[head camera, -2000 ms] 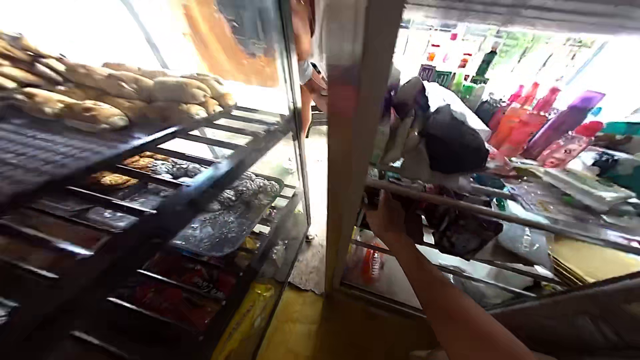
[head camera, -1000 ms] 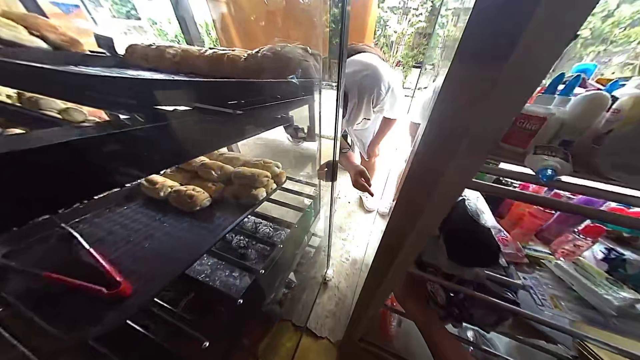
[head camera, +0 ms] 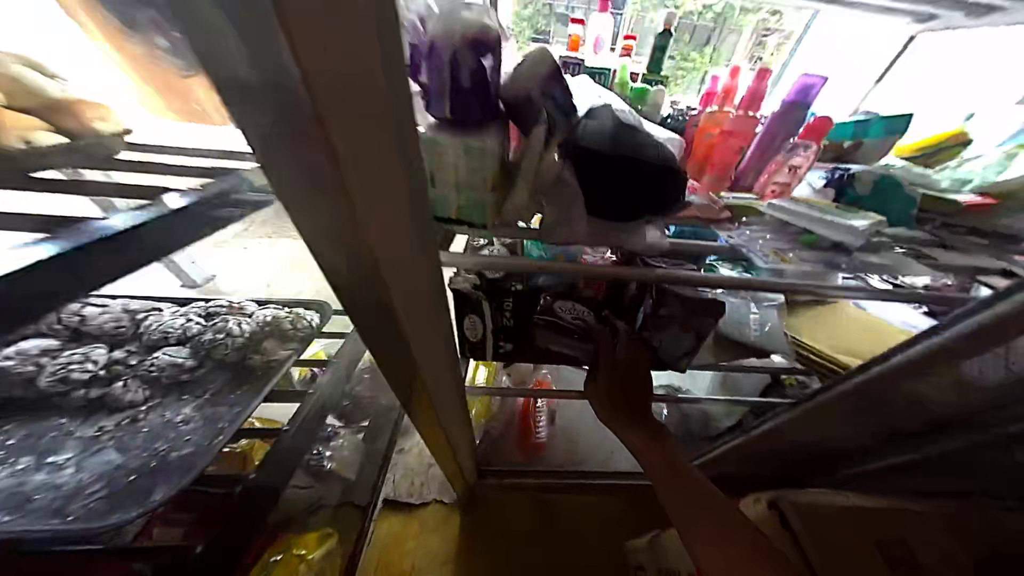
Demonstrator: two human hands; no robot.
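Observation:
My right hand [head camera: 622, 374] reaches in from the lower right between the metal rails of a shelf. Its fingers are at a dark plastic package [head camera: 564, 320] that bears writing; whether they grip it, I cannot tell. Just right of the fingers lies another dark, shiny package [head camera: 682, 324]. A red packet [head camera: 538, 416] is below, behind the lower rail [head camera: 528, 393]. Above the upper rail [head camera: 704, 278] sits a black bundle [head camera: 622, 164], with a purple container [head camera: 462, 68] to its left. My left hand is not in the frame.
A thick frame post [head camera: 352, 216] divides the shelf from a rack at the left. That rack holds a dark tray [head camera: 136, 472] of crinkled, sugar-dusted cookies [head camera: 172, 340]. Several spray bottles [head camera: 732, 132] stand at the upper right. Brown paper or card [head camera: 852, 328] lies below them.
The view has swung away from the bread rack and back to the shelf with packages, and the person seen beyond the glass has left it. My right hand now shows much more fully.

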